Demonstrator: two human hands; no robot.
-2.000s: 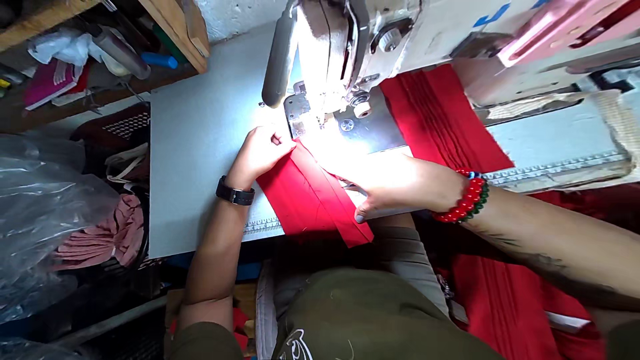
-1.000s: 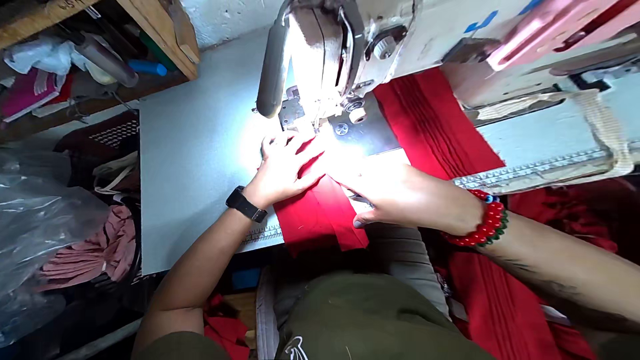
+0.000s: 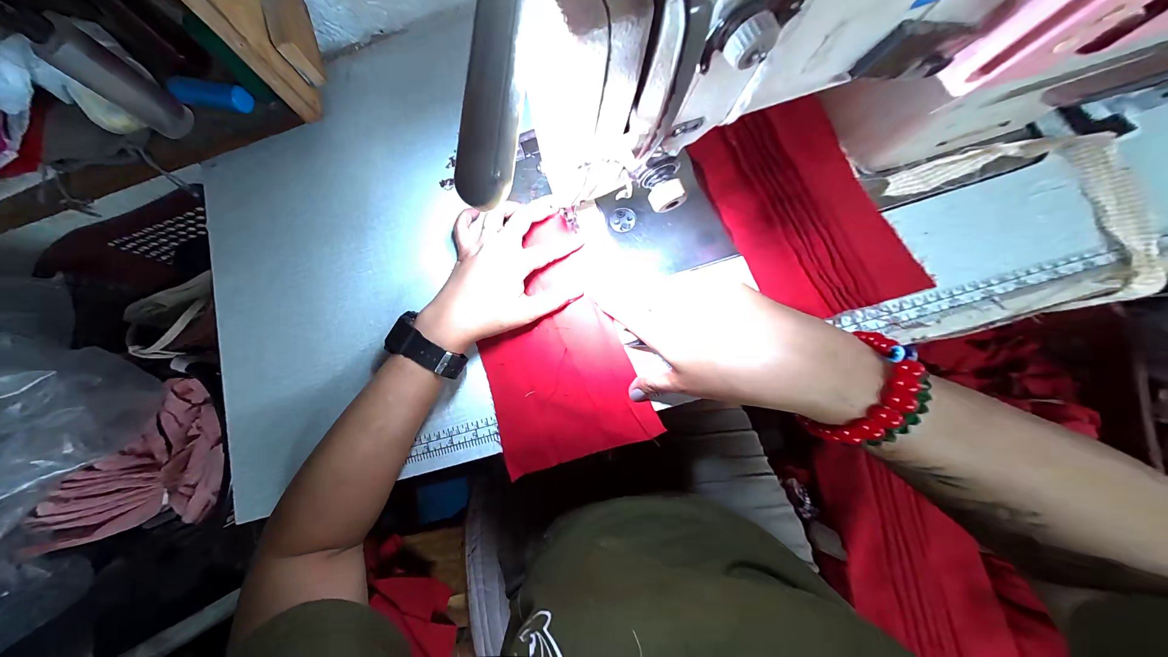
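Observation:
A red fabric piece (image 3: 570, 383) lies on the pale sewing table, its far end at the presser foot (image 3: 571, 217) of a sewing machine (image 3: 630, 82). My left hand (image 3: 502, 278), with a black watch on the wrist, rests flat on the fabric's left part, fingers spread near the foot. My right hand (image 3: 721, 338) lies at the fabric's right edge, with its thumb bent toward me; strong glare hides its fingertips, and whether it grips the cloth cannot be told. A second red piece with pleats (image 3: 803, 201) lies right of the needle plate, partly beneath the machine arm.
A measuring tape strip (image 3: 452, 440) runs along the table's near edge. Wooden shelving (image 3: 292, 55) stands at the back left, above a dark perforated basket (image 3: 164, 233). Clear plastic (image 3: 82, 411) and pink gathered cloth (image 3: 137, 474) are at the left. More red fabric (image 3: 912, 538) hangs at the lower right.
Two seconds ago my left hand was bunched at the fabric's left edge by the foot; it now lies spread over the fabric. The near fold of the fabric lies flatter.

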